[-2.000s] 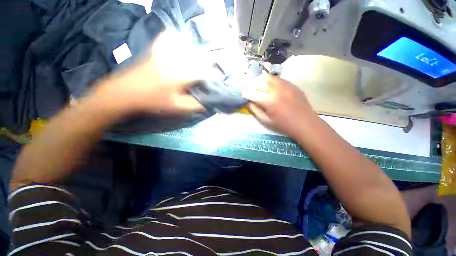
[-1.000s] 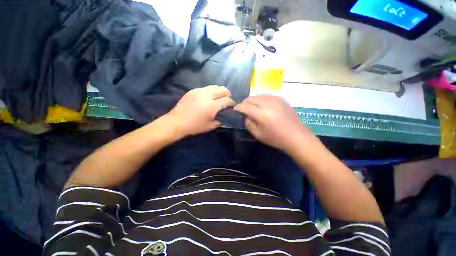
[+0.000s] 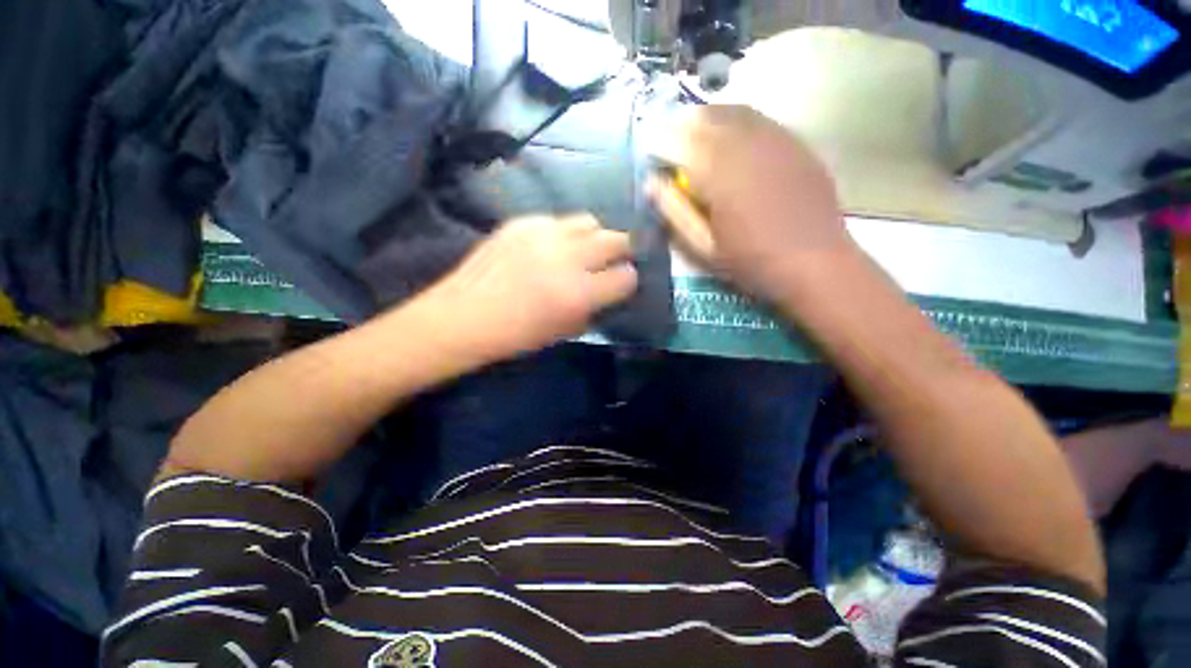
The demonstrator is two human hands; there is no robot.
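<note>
A dark grey-blue garment (image 3: pixel 327 170) lies in loose folds left of the needle. Its folded hem (image 3: pixel 640 281) runs from the presser foot (image 3: pixel 643 65) down to the near table edge. My left hand (image 3: pixel 555 274) grips the cloth beside the hem, fingers curled. My right hand (image 3: pixel 745 183) is slightly blurred, at the hem's right side just below the presser foot; its fingertips touch the edge, and whether they pinch it is unclear. A bit of yellow tape (image 3: pixel 682 189) shows by the right fingers.
The cream bed plate (image 3: pixel 862 131) lies right of the needle. The control panel (image 3: pixel 1078 33) glows blue at upper right. A green measuring strip (image 3: pixel 914 326) runs along the near edge. Dark cloth (image 3: pixel 52 157) is heaped at far left. A blue-rimmed basket (image 3: pixel 820 496) holds clutter below right.
My right hand has moved up from the near end of the hem to just below the presser foot, covering most of the yellow tape. My left hand stays low on the cloth.
</note>
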